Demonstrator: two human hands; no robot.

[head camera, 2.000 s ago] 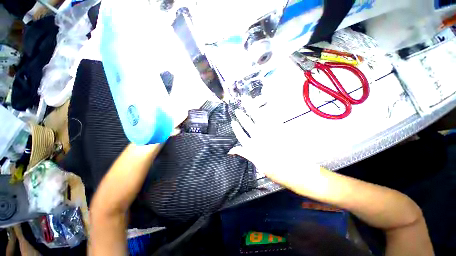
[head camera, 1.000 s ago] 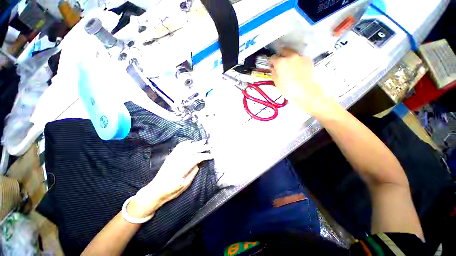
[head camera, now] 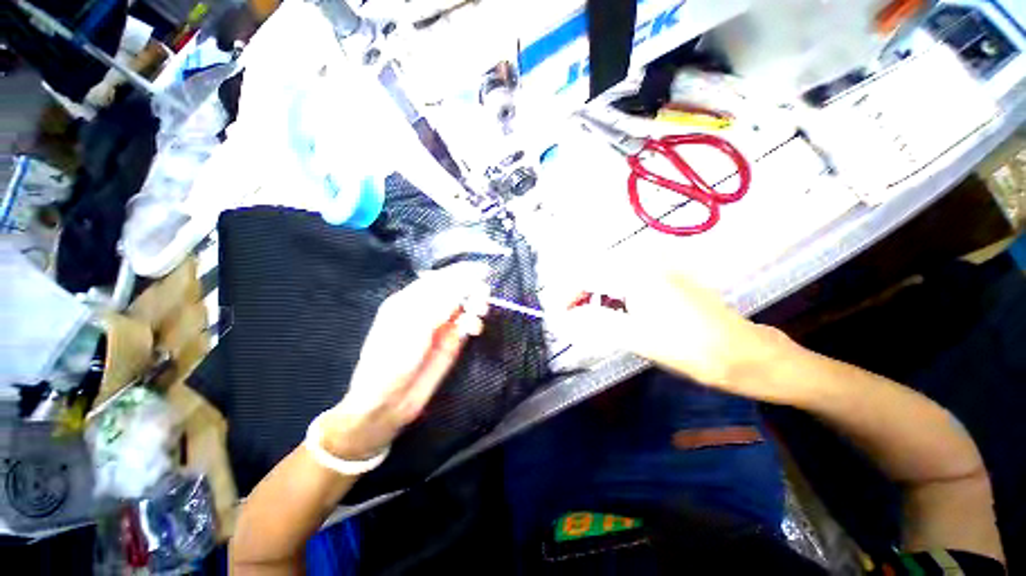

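Black ribbed and mesh-like cloth [head camera: 304, 326] lies on the left of the sewing table, with its mesh edge close to the presser foot area [head camera: 492, 206]. My left hand [head camera: 394, 360], with a white band at the wrist, is over the cloth, fingertips pinched at one end of a thin pale strip [head camera: 516, 307]. My right hand [head camera: 675, 332] is to its right over the white table, near the front edge. The strip's other end reaches its overexposed fingertips. A small dark red thing [head camera: 597, 302] shows at the right fingers; what it is cannot be told.
Red-handled shears [head camera: 689, 183] lie right of the needle area beside a yellow piece [head camera: 693, 117]. The light-blue rounded cover [head camera: 358, 200] stands over the cloth. A black strap [head camera: 610, 47] hangs over the machine head. Clear plastic bags [head camera: 169, 214] are at the left.
My right hand has come back from behind the shears to near my left hand. My left hand has lifted from the cloth by the needle area, and the pale strip now shows between the hands.
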